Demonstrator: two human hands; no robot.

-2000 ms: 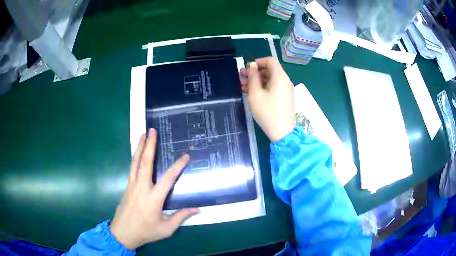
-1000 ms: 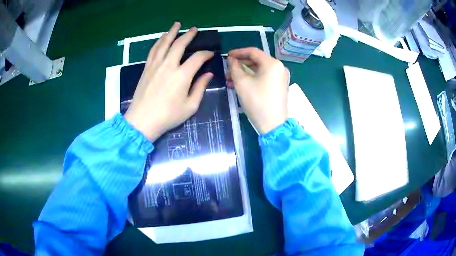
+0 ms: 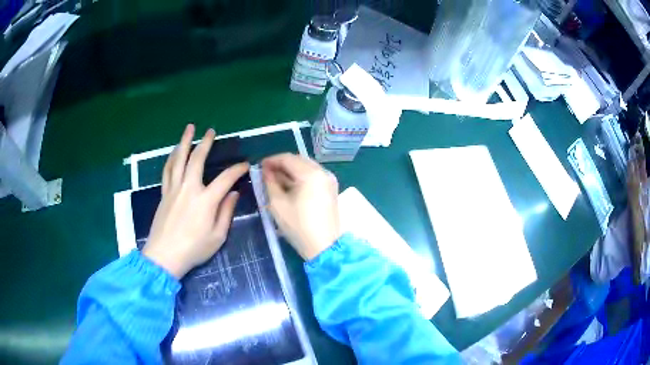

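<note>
A black tablet (image 3: 239,306) with printed clear protective film over it lies on a white backing sheet (image 3: 124,217). Its lower end is cut off by the picture's bottom edge. My left hand (image 3: 189,214) rests on the tablet's upper part, fingers spread, with the thumb and forefinger near its top right corner. My right hand (image 3: 303,203) is at that same corner, its fingertips bent together and blurred. Whether it holds anything cannot be told. A dark block (image 3: 224,152) shows partly behind my left fingers, at the white tape frame (image 3: 249,132).
Two labelled bottles (image 3: 338,128) stand beyond the tablet, white tissue by the nearer one. A rounded white card (image 3: 388,242) and a white sheet stack (image 3: 474,228) lie to the right. A metal bracket (image 3: 32,182) is at left. Clear film (image 3: 481,50) lies at the back.
My left hand has moved from the tablet's lower left to its top, beside my right hand. The view has shifted, so the tablet sits lower and further left, and both bottles show more fully.
</note>
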